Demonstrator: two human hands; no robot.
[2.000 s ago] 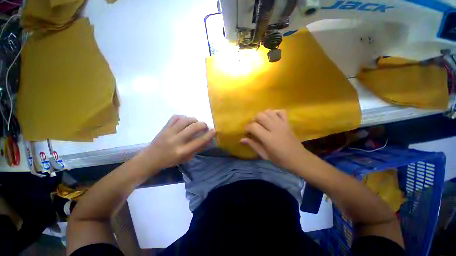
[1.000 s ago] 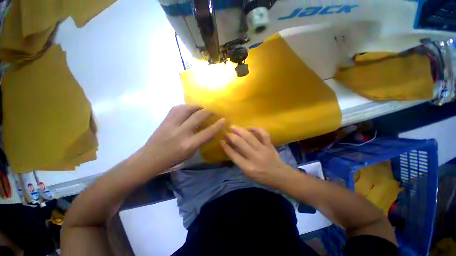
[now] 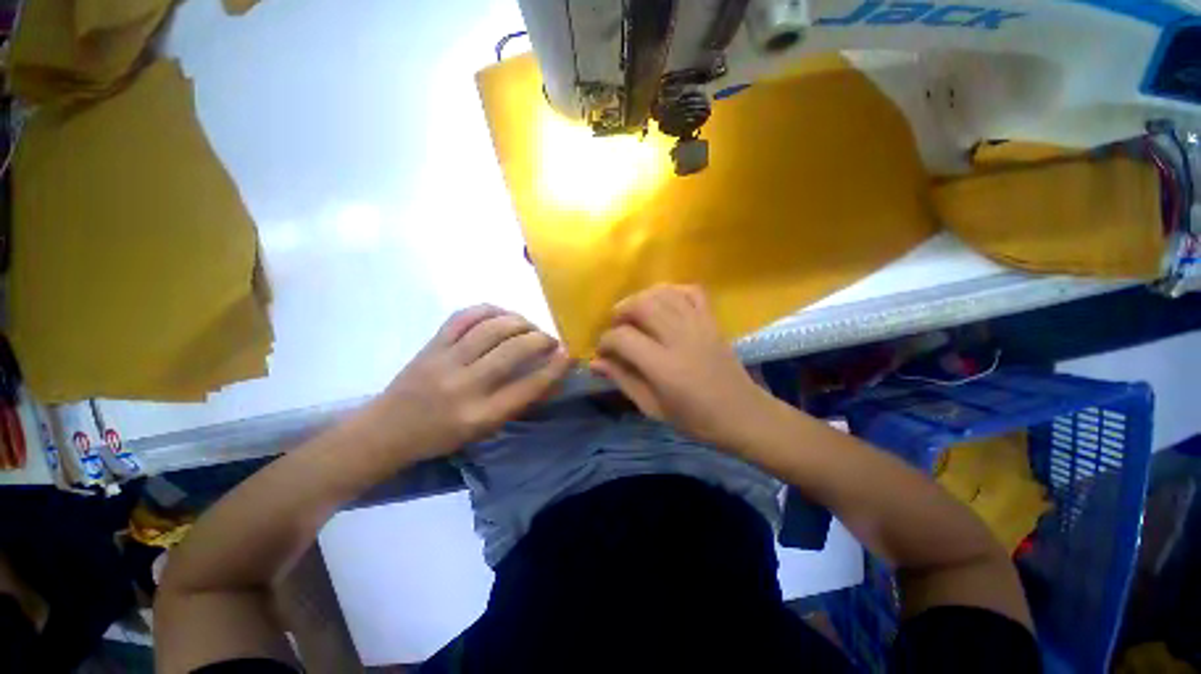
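A mustard-yellow fabric panel (image 3: pixel 777 198) lies flat on the machine bed under the white sewing machine head (image 3: pixel 573 53). The bright lamp glare hides the needle and presser foot area. My left hand (image 3: pixel 481 373) pinches the panel's near left corner at the table's front edge. My right hand (image 3: pixel 669 356) is beside it, fingers curled on the panel's near edge close to the same corner. The fingertips of both hands nearly meet.
A stack of yellow panels (image 3: pixel 132 250) lies at left, with a second yellow pile (image 3: pixel 92 46) beyond it. A small folded yellow stack (image 3: pixel 1067 211) is at right. A blue crate (image 3: pixel 1100 527) holding yellow pieces stands lower right. A dark flat object (image 3: pixel 805 520) is by my right thigh.
The panel has moved away from me and turned under the machine head, its left edge now reaching past the lamp glow. Both hands have closed in on its near corner.
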